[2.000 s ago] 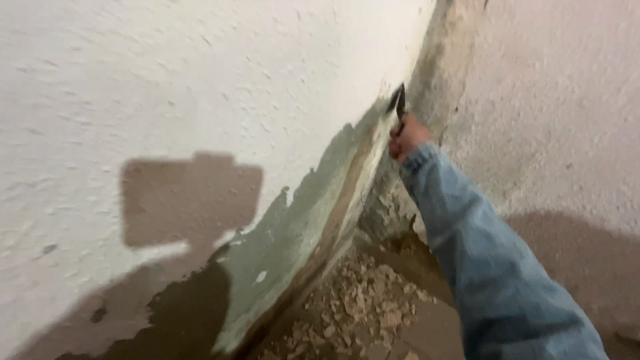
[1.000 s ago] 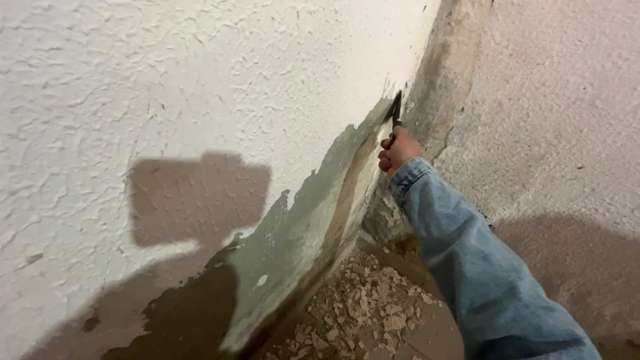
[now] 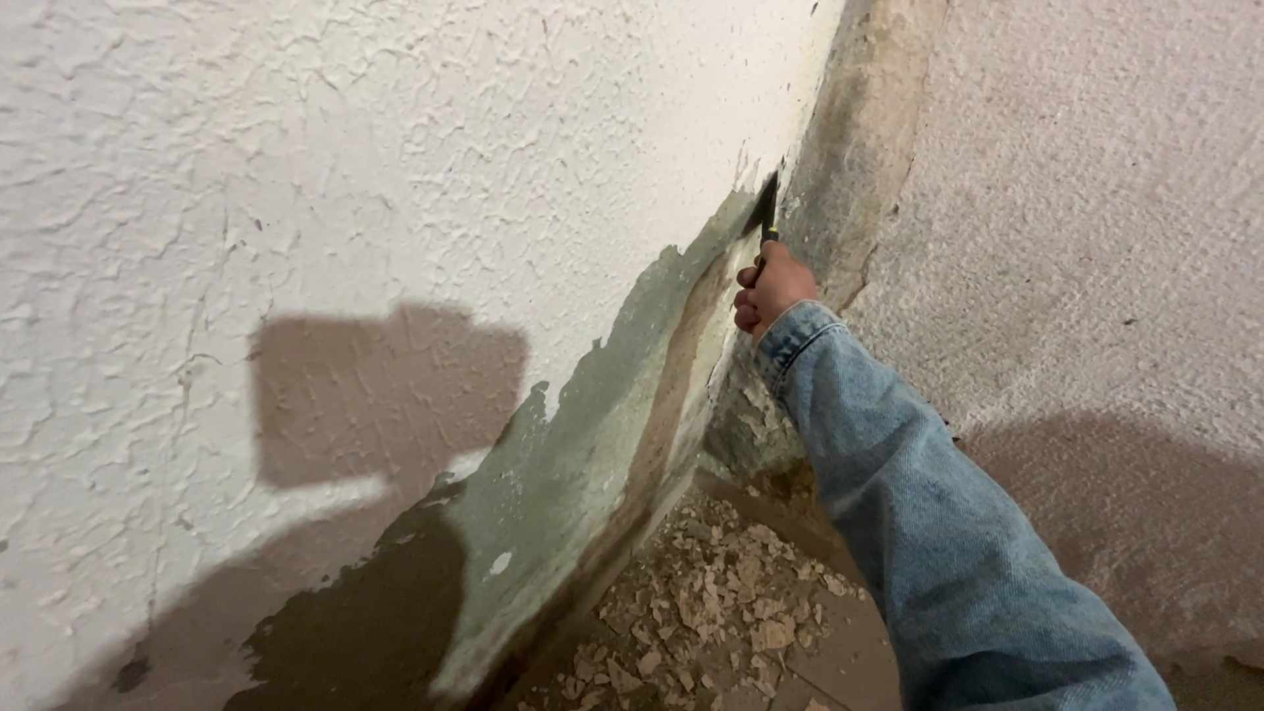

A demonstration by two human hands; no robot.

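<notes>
My right hand (image 3: 777, 288), in a denim sleeve, is closed around the dark handle of a scraper (image 3: 763, 209). The scraper's blade points up and lies against the textured white wall (image 3: 474, 158) near the corner, at the upper end of a bare grey-green patch (image 3: 583, 425). A brown strip (image 3: 671, 395) runs down inside that patch. Where the patch meets the white coating, the edge is ragged. My left hand is out of view.
Flakes of broken coating (image 3: 731, 592) lie on the tiled floor (image 3: 839, 642) in the corner. The adjoining rough wall (image 3: 1076, 217) stands at the right, with a stained, bare band (image 3: 859, 128) along the corner. Shadows fall on both walls.
The scraper stays in my right hand near the corner at the patch's upper end. Its blade has shifted slightly; nothing has plainly been let go.
</notes>
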